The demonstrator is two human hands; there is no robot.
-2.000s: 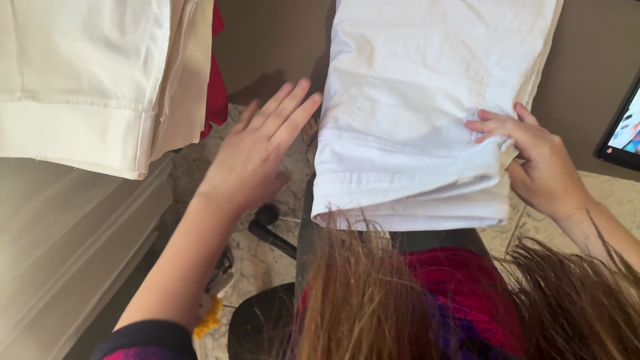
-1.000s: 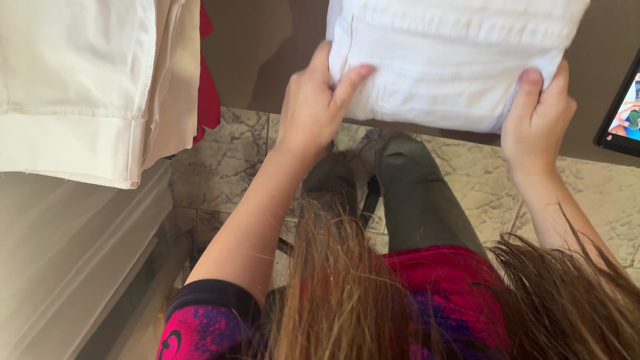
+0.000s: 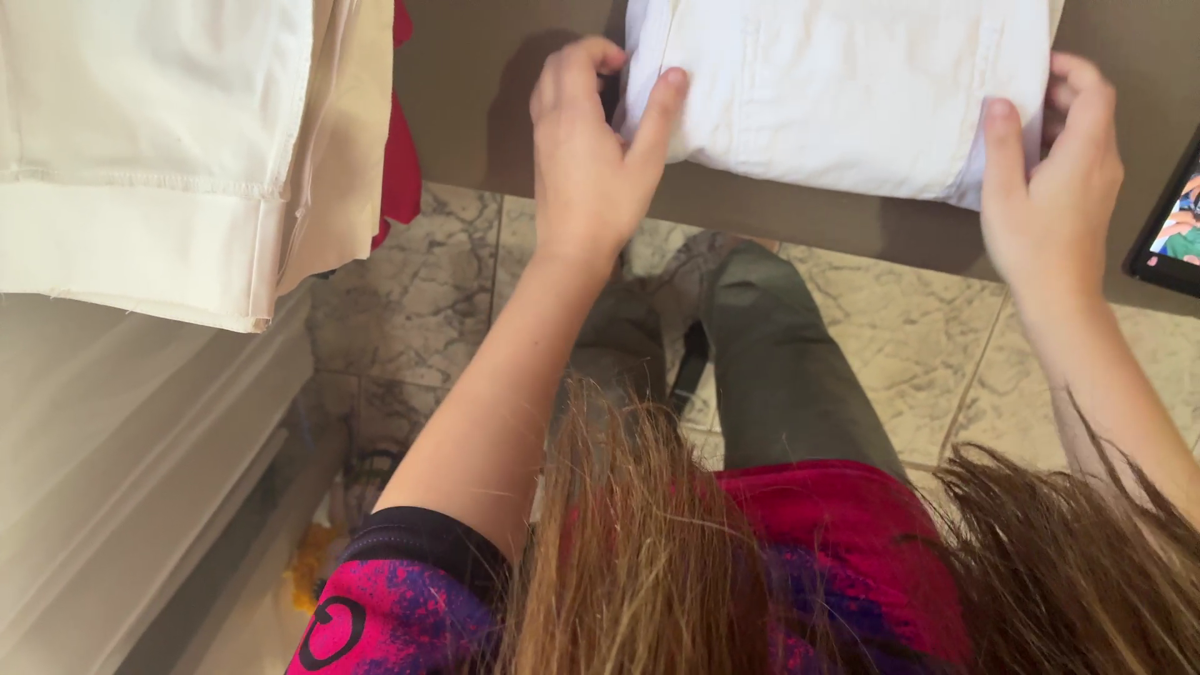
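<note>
A folded white garment [image 3: 844,94] lies at the near edge of the brown tabletop, its far part cut off by the top of the view. My left hand [image 3: 600,141] is at its left side, thumb on the top face and fingers curled by the edge. At the right side my right hand [image 3: 1050,169] rests its thumb on the cloth, with the fingers partly hidden behind the edge. Both hands hold the garment between them.
White and cream garments [image 3: 141,141] overhang at the left, with red cloth [image 3: 401,169] beside them. A device with a lit screen [image 3: 1177,225] lies on the brown tabletop [image 3: 459,94] at the right edge. Below is a tiled floor [image 3: 881,319]. Sheer whitish fabric [image 3: 112,422] hangs lower left.
The white garment's near end, which hung over the table edge two seconds ago, is now folded up and farther from me. My left hand has come from beside the garment onto its left side.
</note>
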